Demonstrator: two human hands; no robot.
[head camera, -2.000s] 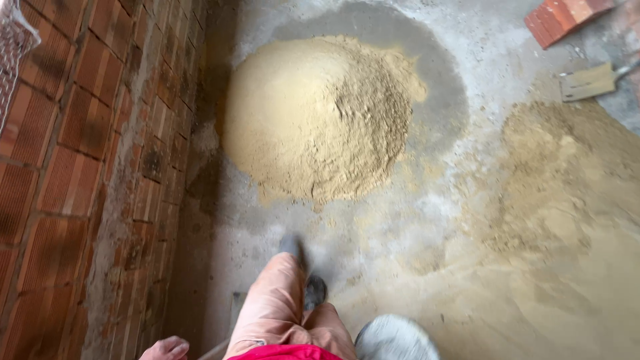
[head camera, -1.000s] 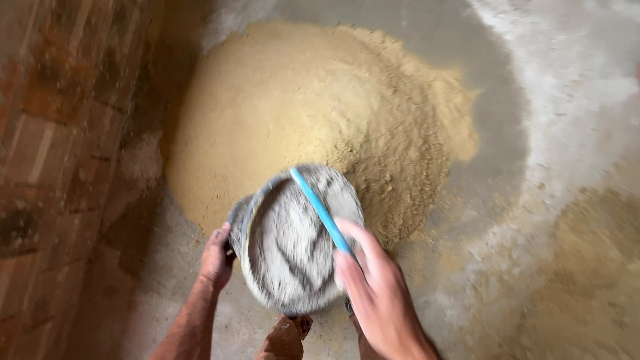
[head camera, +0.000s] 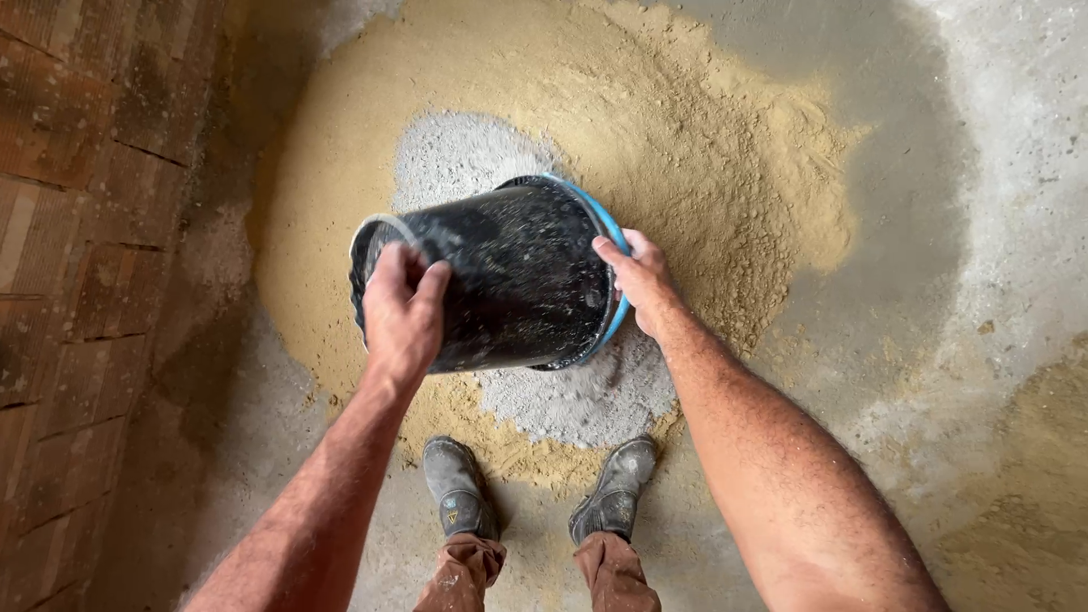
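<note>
A black plastic bucket (head camera: 518, 280) lies tipped on its side in my hands, above a wide heap of yellow sand (head camera: 663, 110). My left hand (head camera: 404, 306) grips the rim at the bucket's base end. At the other end, my right hand (head camera: 637, 276) holds the mouth rim together with the blue handle (head camera: 614, 321). Grey powder (head camera: 467, 153), which looks like cement, lies on the sand beyond the bucket, and more grey powder (head camera: 586, 399) lies on the near side, in front of my boots. The bucket's inside is hidden.
My two work boots (head camera: 459, 484) stand at the near edge of the heap. A hollow-brick wall (head camera: 76, 255) rises on the left. The concrete floor (head camera: 1028, 153) extends to the right, with another patch of sand (head camera: 1028, 484) at the lower right.
The bucket, upright and full of grey powder a second ago, is now tipped over. Grey powder now lies on the sand. Two seconds ago the heap was all sand, with no bucket over it.
</note>
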